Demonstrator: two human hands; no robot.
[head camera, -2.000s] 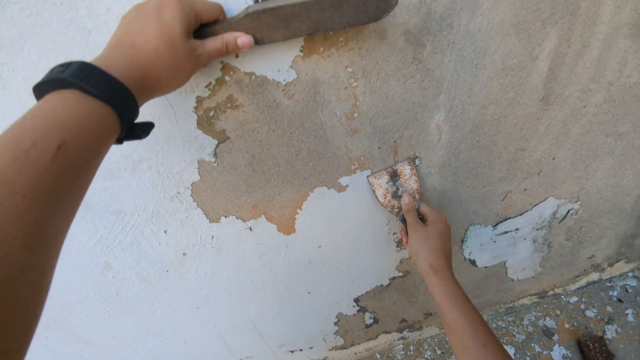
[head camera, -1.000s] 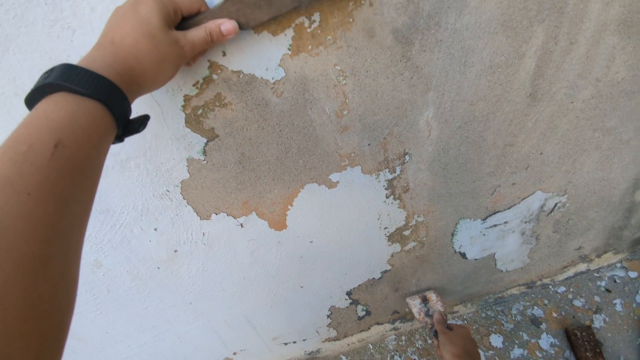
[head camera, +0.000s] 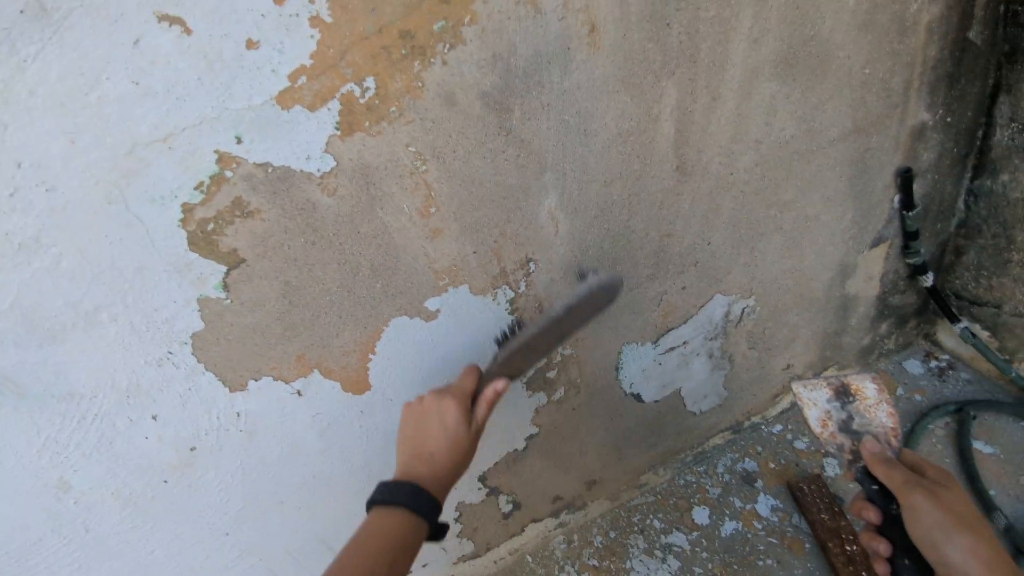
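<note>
My left hand (head camera: 440, 436), with a black band at its wrist, grips the handle end of a wire brush (head camera: 552, 332). The brush lies slantwise over the wall, its dark bristles toward the wall, at the edge between white paint (head camera: 448, 352) and bare plaster (head camera: 576, 192). At the lower right my right hand (head camera: 920, 496) holds a paint scraper (head camera: 848, 412) by its black handle. The scraper's wide blade is rusty and paint-stained and points up, in front of the foot of the wall. An island of white paint (head camera: 688, 356) sits on the bare plaster between both tools.
Paint flakes (head camera: 700, 514) litter the concrete floor (head camera: 720, 480) along the wall's foot. A rusty brown bar (head camera: 828, 524) lies beside my right hand. A dark green hose (head camera: 980, 344) curls on the floor at the right, its black end (head camera: 908, 216) up against the wall near the corner.
My left hand has come down from the top with the brush, to the middle of the wall. My right hand has moved right with the scraper, away from the patch's lower edge.
</note>
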